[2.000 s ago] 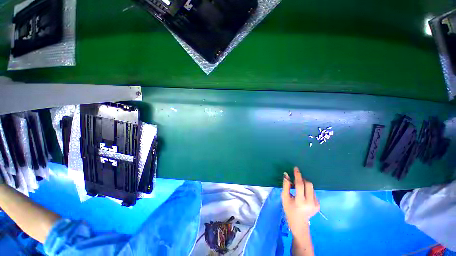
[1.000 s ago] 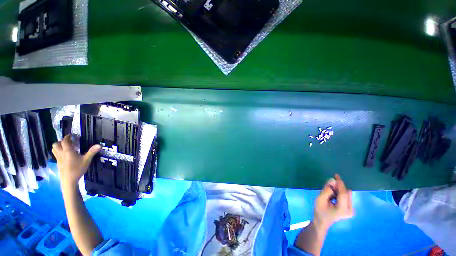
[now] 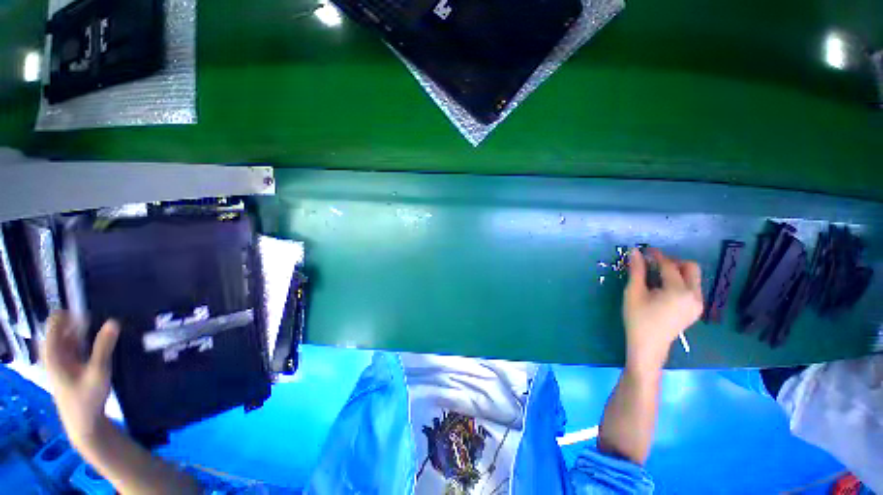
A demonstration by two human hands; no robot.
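A black ribbed panel [image 3: 174, 271] with white centre pieces and a pale bar lies tilted and blurred on the stack at left. My left hand [image 3: 82, 377] is at its left edge, thumb over its face and fingers outside the edge. My right hand [image 3: 660, 300] is closed around a slim tool, with a dark part between the fingers and a white end [image 3: 685, 341] below the hand. Its fingertips are at the small white parts [image 3: 605, 271] and partly hide them. Whether they pinch one cannot be seen.
Black strips [image 3: 775, 285] lie in piles at right, with one separate strip [image 3: 720, 280]. Panels on bubble sheets [image 3: 474, 126] lie on the belt. A grey rail [image 3: 136, 184] is at left above interleaved panels. A person's white sleeve [image 3: 833, 406] is at lower right.
My left hand has moved left and down, and the panel has shifted left and turned. My right hand has moved up to the white parts. The belt panels have moved right.
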